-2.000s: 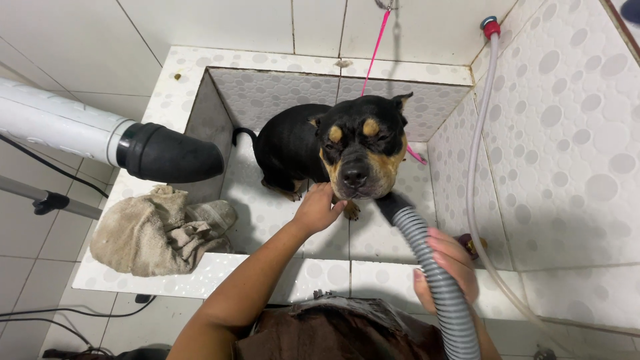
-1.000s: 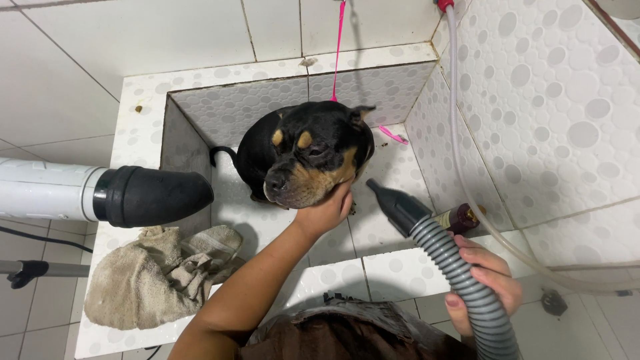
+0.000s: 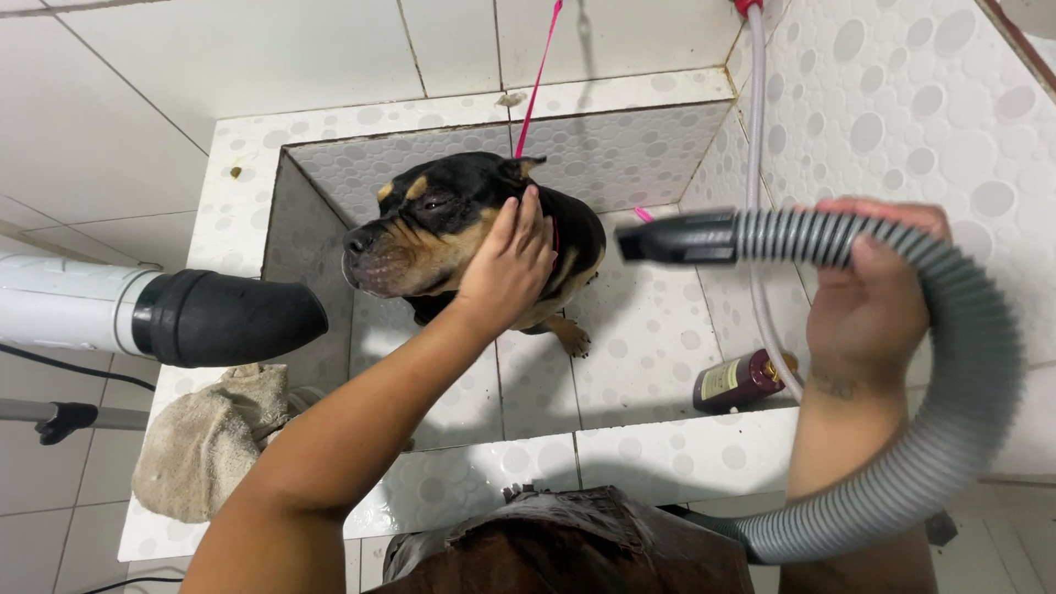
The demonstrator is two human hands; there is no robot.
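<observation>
A black and tan dog (image 3: 462, 223) sits in a tiled tub, its head turned to the left. My left hand (image 3: 511, 260) lies flat against the side of its cheek and neck, fingers extended, not closed on anything. My right hand (image 3: 874, 280) grips a grey corrugated dryer hose (image 3: 965, 355) to the right of the dog. The hose's black nozzle (image 3: 681, 239) points left toward the dog, with a gap between them. A pink leash (image 3: 538, 78) runs up from the dog's neck.
A white tube with a black nozzle (image 3: 231, 318) juts in from the left. A beige towel (image 3: 202, 445) lies on the tub's rim (image 3: 487, 474). A dark bottle (image 3: 738, 381) lies in the tub's right corner, near a pale water hose (image 3: 756, 165). A brown apron (image 3: 569, 544) shows at the bottom.
My left hand has moved from under the dog's jaw to the side of its face. The dog's head has turned further left. My right hand has raised the hose, and the nozzle lies more level.
</observation>
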